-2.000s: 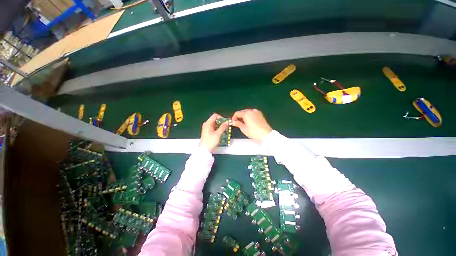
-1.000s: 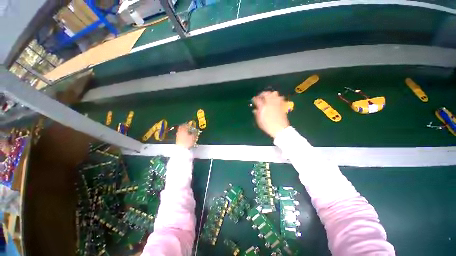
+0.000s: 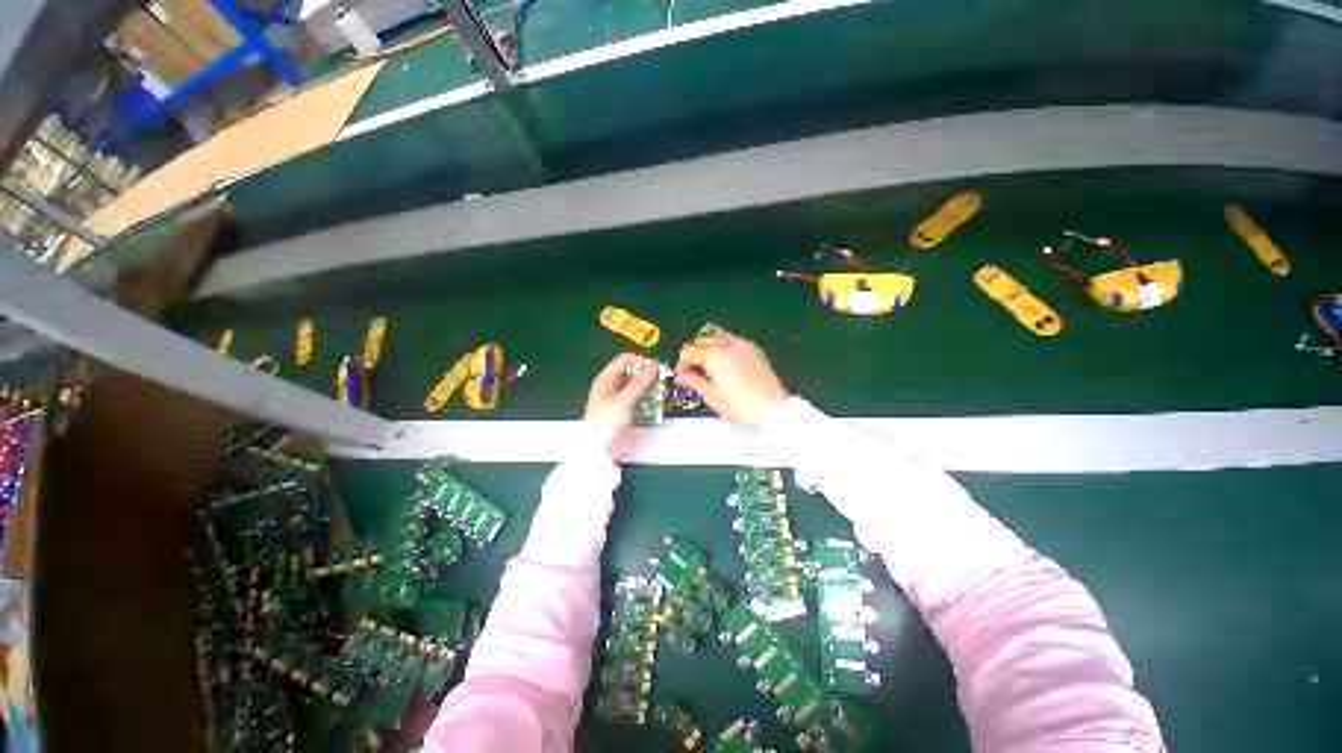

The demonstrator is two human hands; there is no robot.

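Note:
My left hand holds a short green PCB panel strip above the pale rail. My right hand is closed around a yellow wired shell, mostly hidden under its fingers, right beside the strip. Both hands are close together at the belt's near edge. A plain yellow cover lies just behind my hands. Another wired shell with red wires lies on the belt to the right. Whether board and shell touch cannot be told.
More plain covers and wired shells lie along the green belt behind the metal rail. Loose PCB strips lie on the bench between my forearms. A cardboard box heaped with green strips stands at left.
My hands have come back together. A wired shell now lies on the belt where my right hand was reaching. Another is now in my right hand. Belt parts at right sit further right than two seconds ago.

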